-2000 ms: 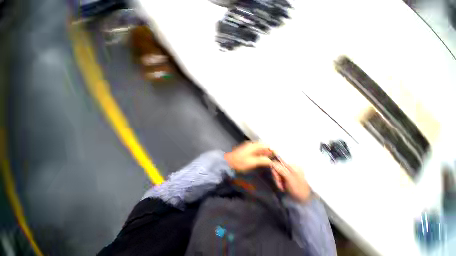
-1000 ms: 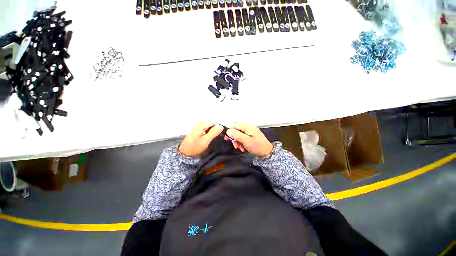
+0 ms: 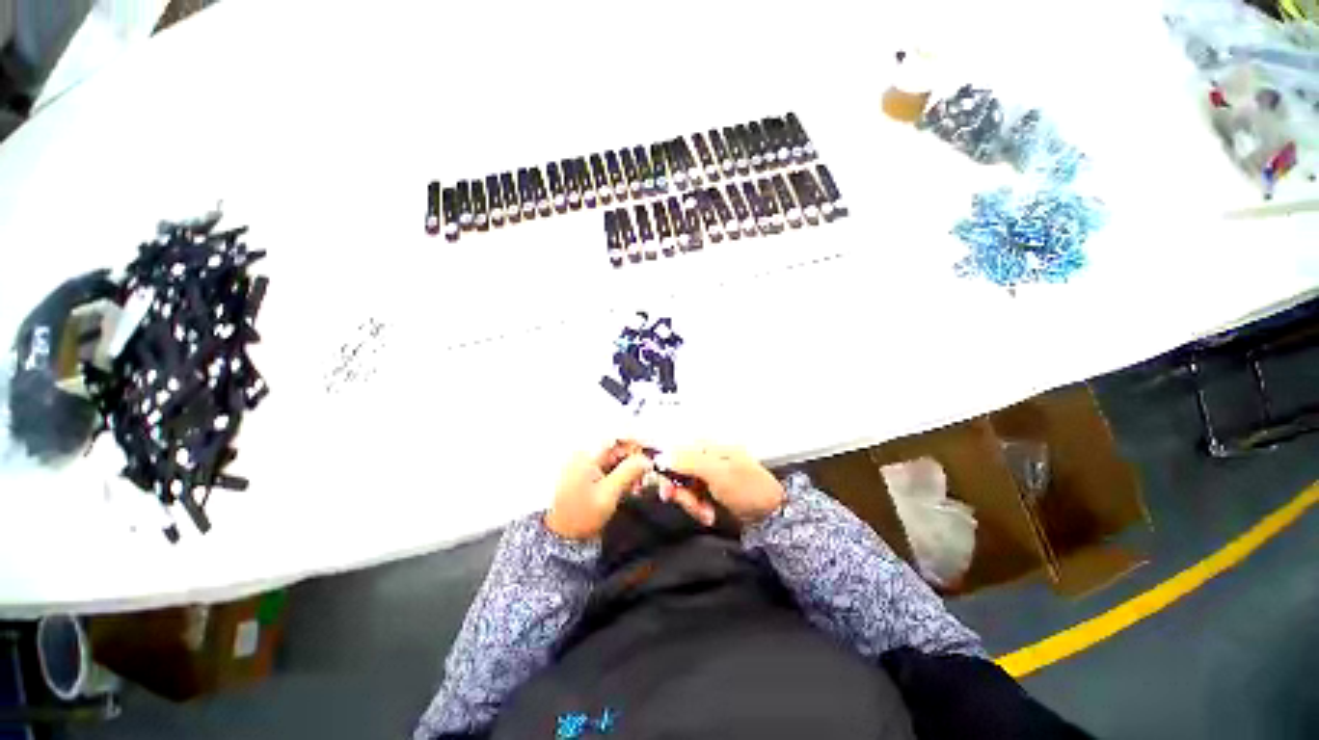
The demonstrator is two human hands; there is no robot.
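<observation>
My left hand and my right hand meet at the table's front edge, fingertips together on a small dark and shiny piece, mostly hidden by the fingers; its type is unclear. Just behind them lies a small cluster of black tabs with shiny hardware. A heap of black strap tabs lies at the left, with a sparse pile of thin metal rings beside it. Black tabs lie side by side in two rows behind the cluster. A blue-silver pile of metal clips lies at the right.
A dark bag with a small carton is left of the black heap. Grey hardware and a brown-amber jar or roll lie at the back right. Clear plastic bags are at the far right. Open cartons stand under the table.
The view has turned from a blurred, tilted angle to the table and now takes in more of its far side. My hands stay together at the table edge.
</observation>
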